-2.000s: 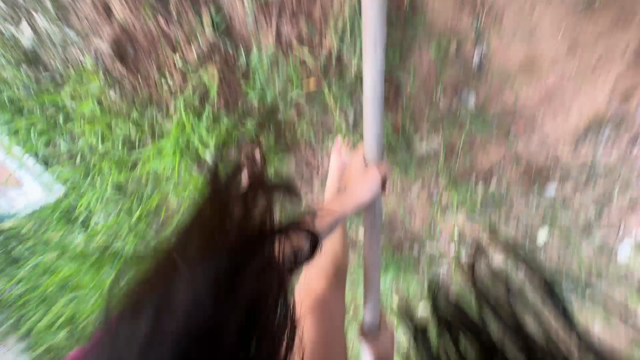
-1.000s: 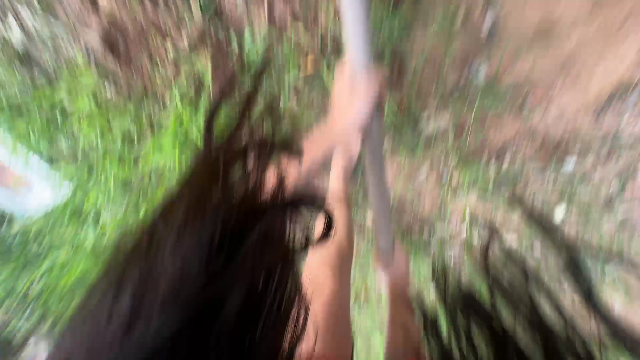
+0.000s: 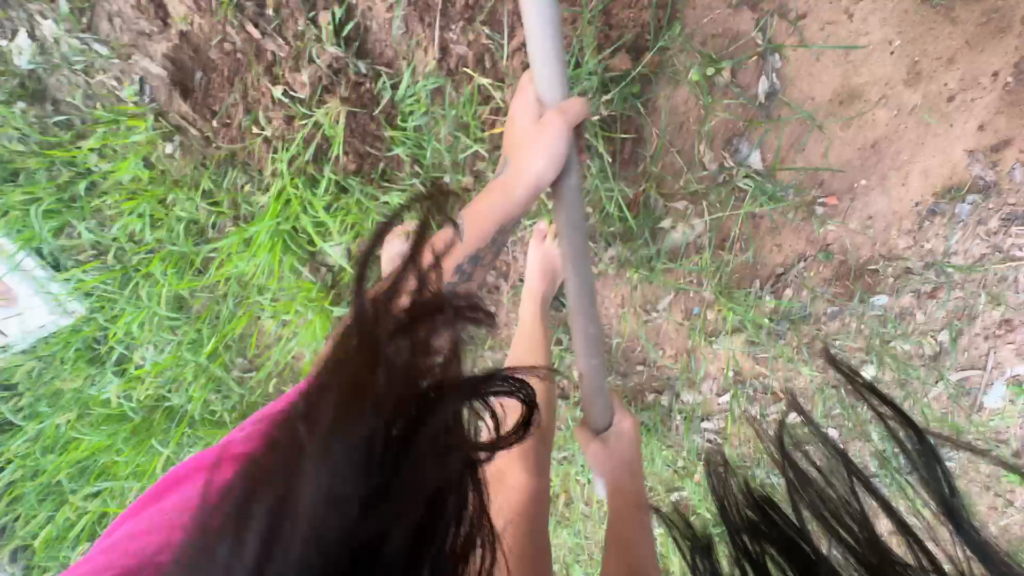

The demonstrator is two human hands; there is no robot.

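My left hand (image 3: 540,140) is closed around a long grey pole (image 3: 578,272), its thumb across the front, near the top of the view. Lower down, my right hand (image 3: 614,448) grips the same pole by its near end. The pole runs up and slightly left out of the frame, so its far end is hidden. Dark hair hangs over part of my left arm and the pink sleeve. A bare foot (image 3: 544,260) stands on the ground just left of the pole; another foot is partly covered by the left arm and hair.
Green grass (image 3: 160,264) covers the left side, with rough reddish earth (image 3: 232,72) above it. Bare soil (image 3: 896,96) lies at the upper right, with leaves and small litter below. A white sheet-like piece (image 3: 32,304) rests on the grass at the left edge.
The pole has gone from nearly upright in the view to tilted, its near end now further right. My left hand is higher in the view than two seconds ago, still on the pole.
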